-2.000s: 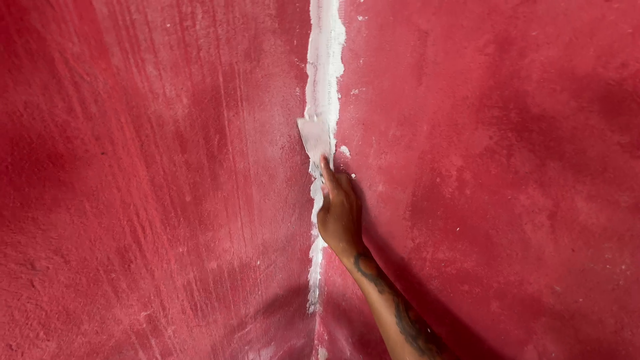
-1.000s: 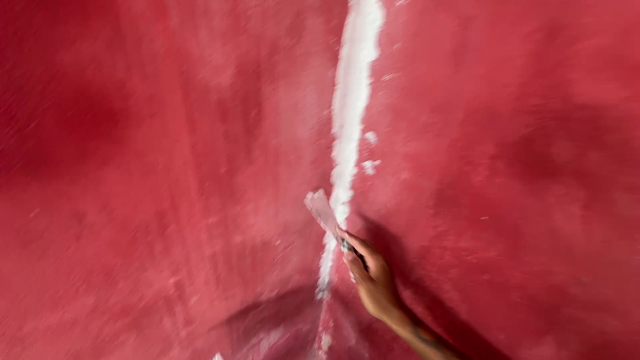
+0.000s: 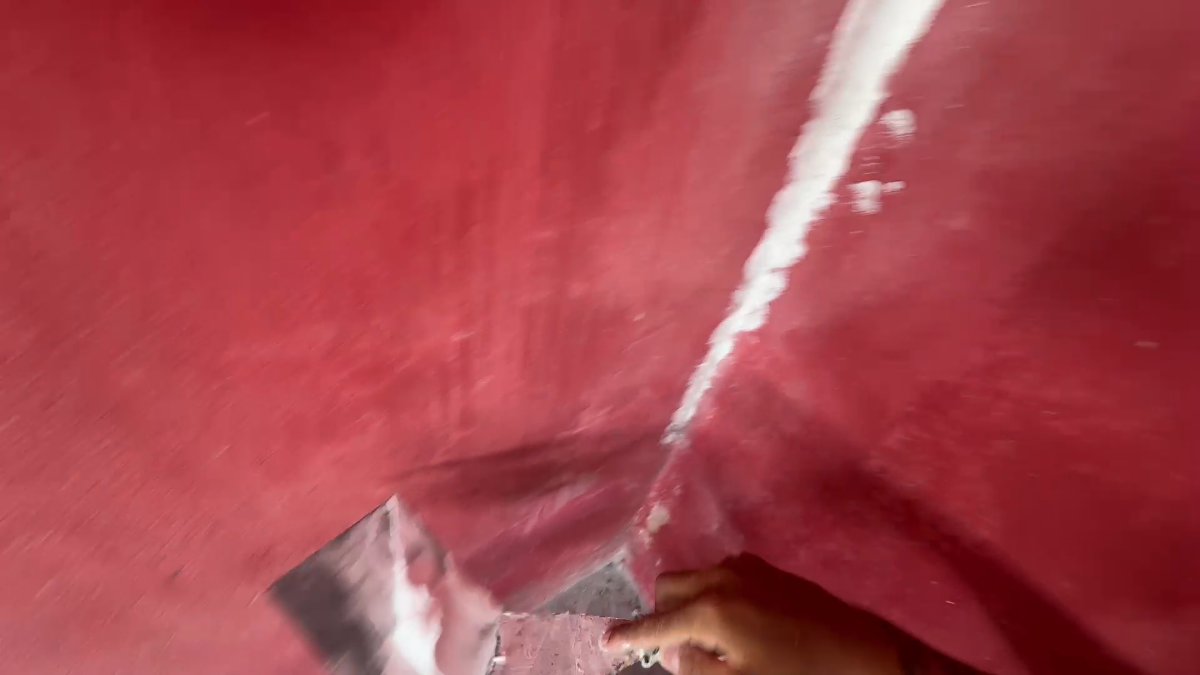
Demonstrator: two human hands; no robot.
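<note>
At the bottom centre, my right hand (image 3: 750, 619) is closed on a putty knife, whose blade (image 3: 558, 645) is smeared with pinkish white filler. Left of it, a wider metal blade (image 3: 328, 586) carries a lump of white filler (image 3: 412, 609); what holds this blade is out of frame. A grey metal piece (image 3: 595, 592) shows just behind the putty knife; which tool it belongs to I cannot tell. My left hand is not in view. Above, a strip of white filler (image 3: 797, 206) runs down the corner joint between two red walls, narrowing toward its lower end.
The red left wall (image 3: 375, 234) and red right wall (image 3: 1050, 309) meet at the joint. Small dabs of white filler (image 3: 867, 195) stick to the right wall beside the strip. Shadows fall across both walls low down.
My right hand with the putty knife has moved down from the filler strip to the wider blade, which has come into view at the bottom. The view has shifted and tilted.
</note>
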